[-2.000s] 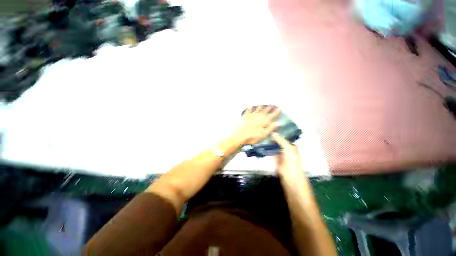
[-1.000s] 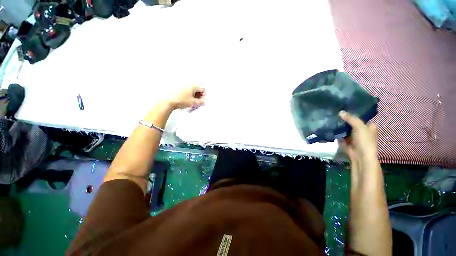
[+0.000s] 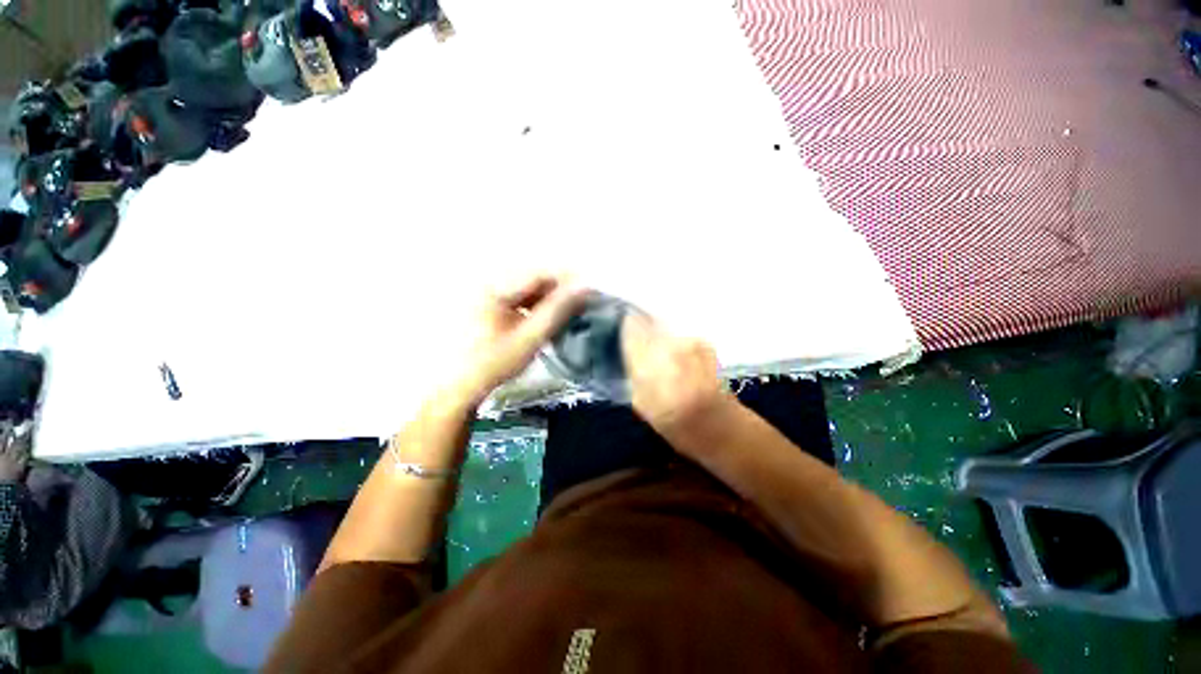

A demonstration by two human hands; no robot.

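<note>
A dark-grey fabric item (image 3: 593, 345), small and blurred, is held between my two hands just above the front edge of the white cloth (image 3: 395, 224). My left hand (image 3: 524, 332) has its fingers bent at the item's left side; a pale, see-through film seems to hang below it, too blurred to tell. My right hand (image 3: 669, 374) grips the item's right side. The item's lower part and most fingertips are hidden or blurred.
Dark-grey items with tan tags (image 3: 198, 79) are piled at the back left. A small dark tool (image 3: 170, 382) lies on the cloth's left. Red-striped cloth (image 3: 975, 171) covers the right. Grey stools (image 3: 1093, 520) stand front right and left. A person's patterned clothing (image 3: 73, 533) shows far left.
My right hand has brought the grey item from the right to the middle front, where it looks smaller. My left hand has come in beside it. The camera view has shifted.
</note>
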